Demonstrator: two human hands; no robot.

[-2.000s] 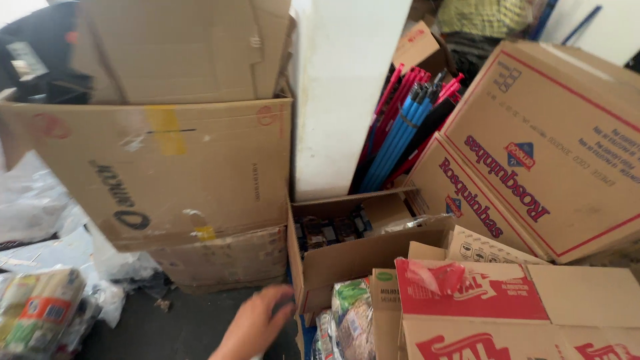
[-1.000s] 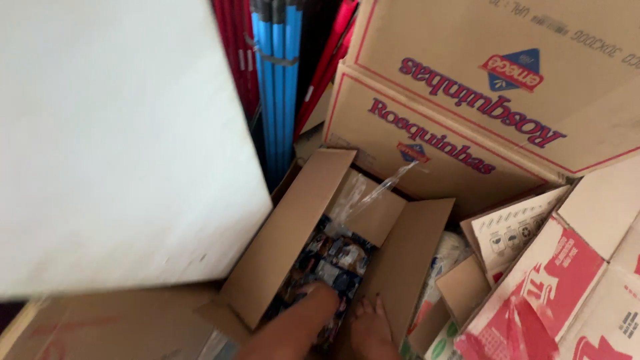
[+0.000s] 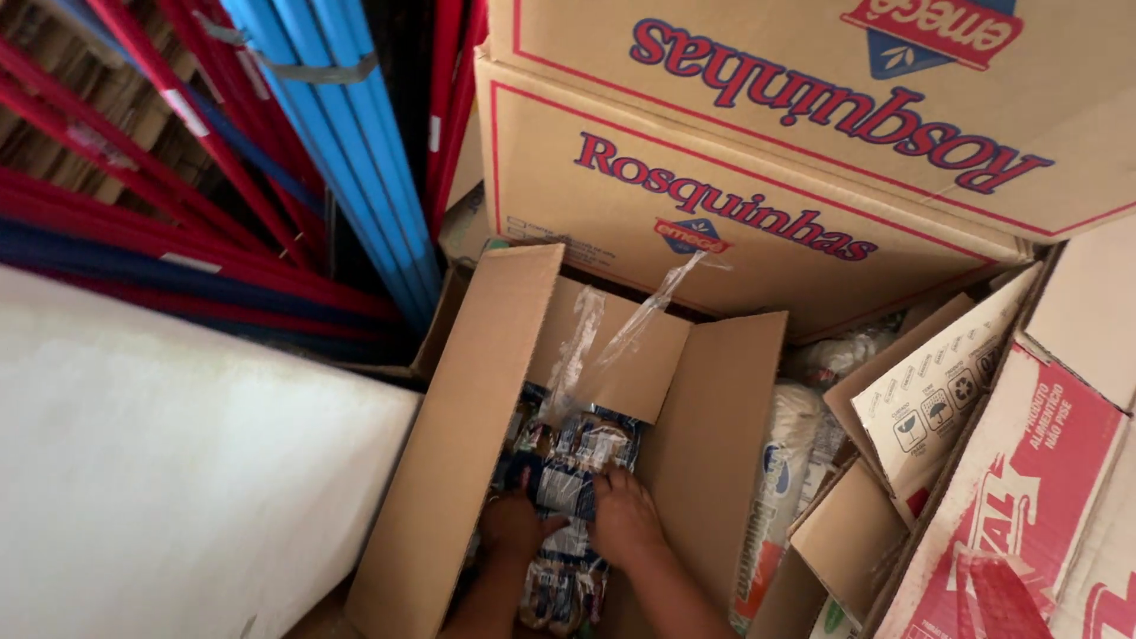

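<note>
Inside an open cardboard box (image 3: 719, 417), dark blue plastic-wrapped food packets (image 3: 603, 439) lie in rows. My left hand (image 3: 515, 532) is down among them at the left side, its thumb pointing right and its other fingers partly hidden. My right hand (image 3: 626, 519) rests its fingertips on the right end of one dark blue packet (image 3: 559, 488); the left hand is at that packet's lower left. Whether either hand grips it firmly does not show. Loose clear tape (image 3: 643, 306) hangs from the far flap.
Large printed cardboard cartons (image 3: 710, 195) stand behind the box. A white panel (image 3: 177, 461) is at left, with bundled blue poles (image 3: 346, 133) and red poles (image 3: 177, 106) beyond. At right are bagged goods (image 3: 781, 461) and a red-and-white printed carton (image 3: 1021, 497).
The view has moved in close over the open box. One hand was outside the box two seconds ago; both hands are now inside it on the packets.
</note>
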